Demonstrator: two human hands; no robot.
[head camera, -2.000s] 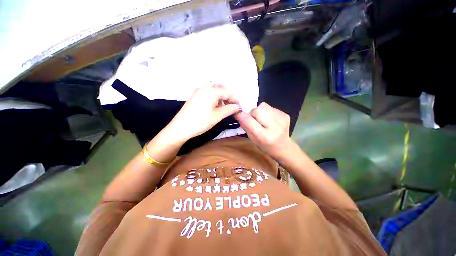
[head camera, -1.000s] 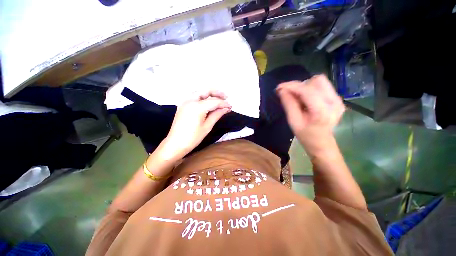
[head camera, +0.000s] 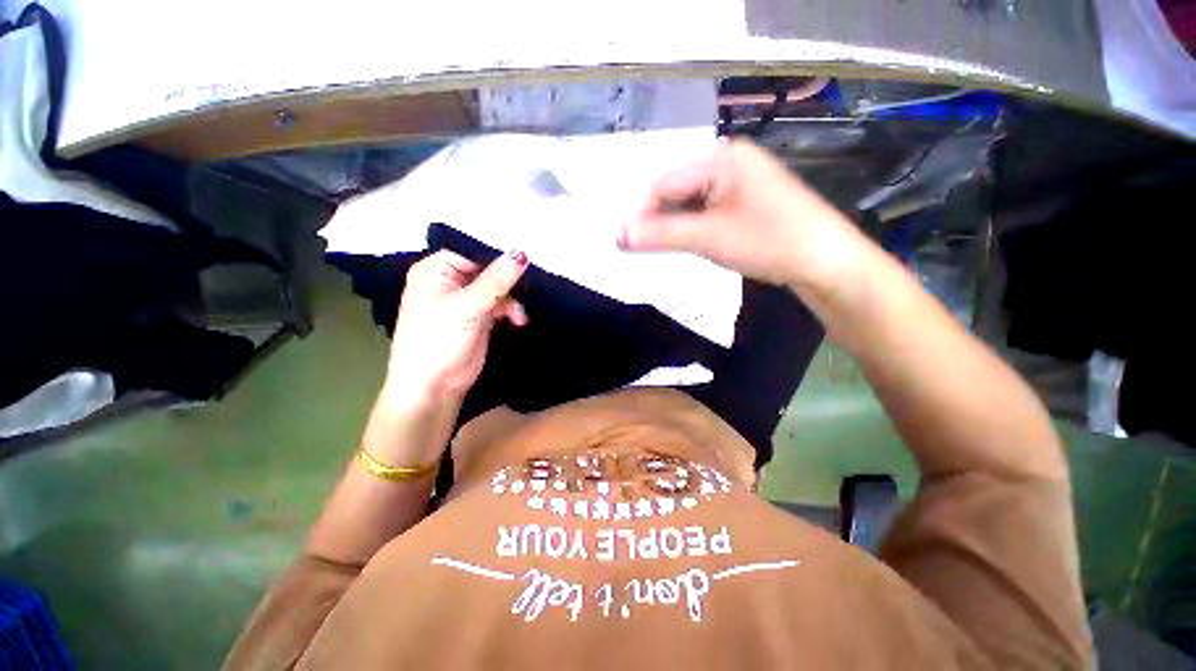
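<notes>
Black fabric lies over my lap, with white fabric beyond it toward the table. A dark folded edge runs slantwise where black meets white. My left hand pinches the black cloth near the left end of this edge. My right hand is raised over the right part of the white fabric, away from the edge, with thumb and fingertips close together. It is slightly blurred; no needle or thread can be made out at its fingertips.
The curved white worktable edge crosses the top. Black-and-white garment pieces hang at the left, and dark cloth hangs at the right. A blue crate shows at the lower left. The floor is green.
My right hand left the cloth, swung out right, and is now forward over the white fabric. My left hand shifted left along the edge. The view has turned, showing more table.
</notes>
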